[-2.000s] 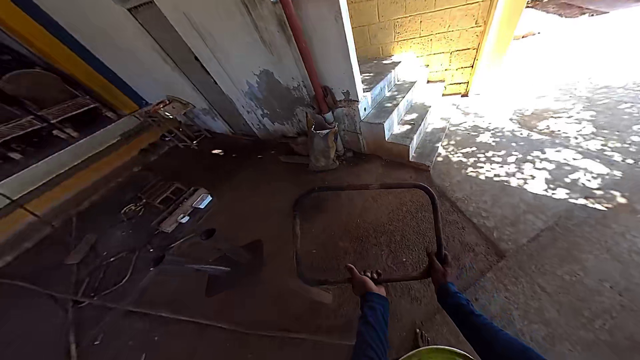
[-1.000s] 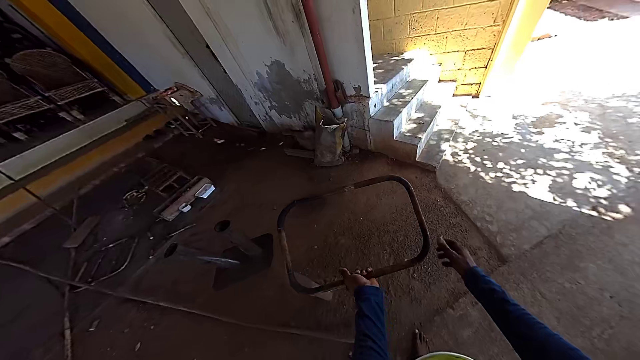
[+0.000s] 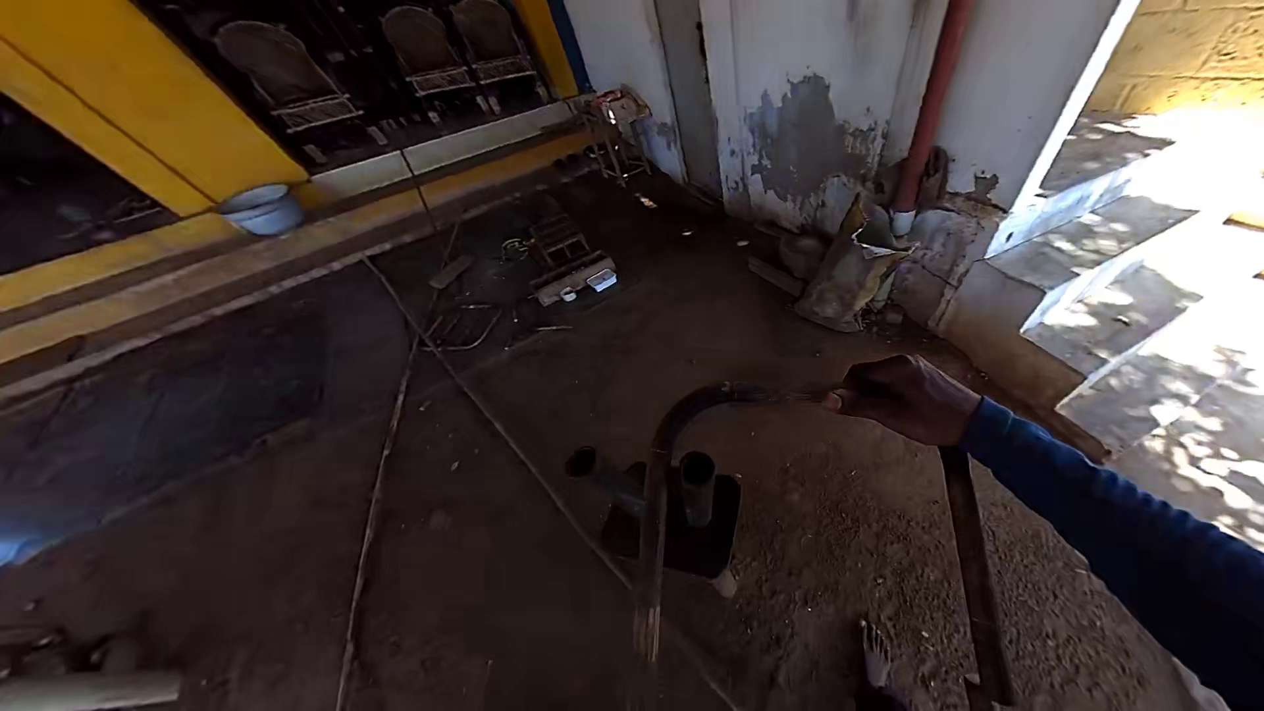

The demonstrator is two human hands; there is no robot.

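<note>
My right hand (image 3: pixel 910 398), in a blue sleeve from the right, is closed around the upper side of a dark bent frame with rounded corners (image 3: pixel 656 513), which looks like cane or tube. The frame's two long sides run down out of the bottom of the view, so its lower end is hidden. My left hand is outside the view. Behind the frame's left side, a dark plate with two short upright pipes (image 3: pixel 697 489) stands on the floor.
A torn sack (image 3: pixel 847 272) leans by the red pipe (image 3: pixel 931 109) and concrete steps (image 3: pixel 1066 336). Tools and a wooden block (image 3: pixel 575 279) lie farther back. A basin (image 3: pixel 262 209) stands on the ledge, with wicker chairs (image 3: pixel 286 74) beyond. A bamboo pole (image 3: pixel 373 523) lies across the floor.
My right hand, off the frame one second ago, now grips its upper side. My left hand, earlier on the frame's near side, has left the view. The view has swung left.
</note>
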